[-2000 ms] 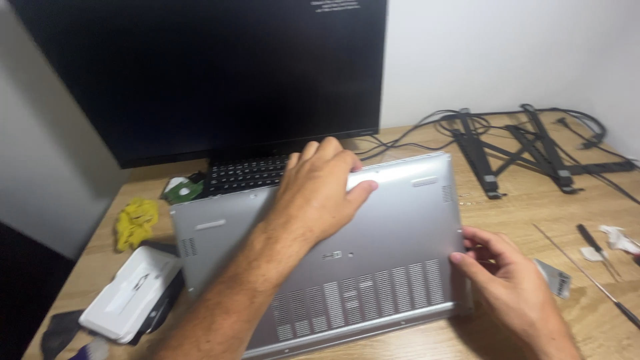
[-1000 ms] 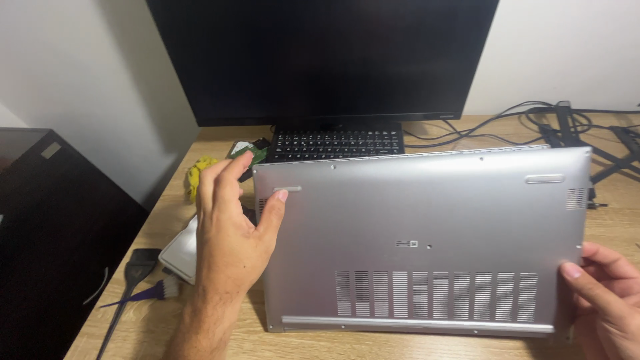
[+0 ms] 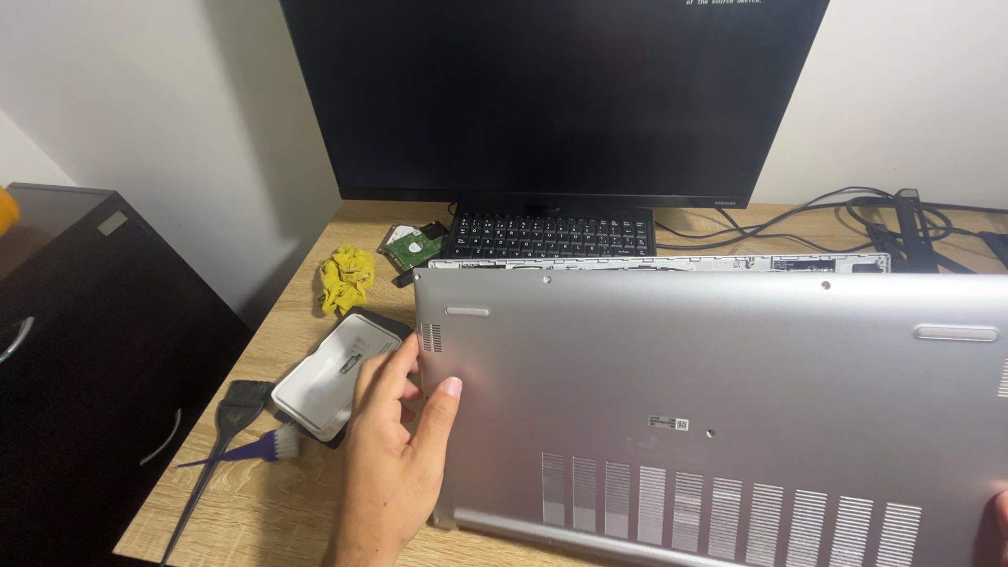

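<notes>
A silver laptop bottom cover (image 3: 630, 354) with vent slots, rubber feet and screw holes is held tilted up, its outer face toward me. My left hand (image 3: 402, 449) grips its left edge, thumb on the outer face and fingers behind. At the right border of the view, only a bit of my right hand (image 3: 1002, 512) shows, at the cover's right edge. Behind the cover's top edge, a strip of the open laptop body (image 3: 709, 262) is visible; the rest of that body is hidden.
A monitor (image 3: 551, 94) stands behind a black keyboard (image 3: 551, 236). Left lie a hard drive (image 3: 413, 248), yellow crumpled cloth (image 3: 346, 278), white tray with small screws (image 3: 335, 378), black brush (image 3: 228, 417) and purple brush (image 3: 260, 449). Cables (image 3: 748, 236) and a black stand (image 3: 913, 236) sit back right.
My left hand has moved from the cover's top edge to its left edge. The cover now stands away from the laptop body, whose strip shows behind it. The view has shifted left.
</notes>
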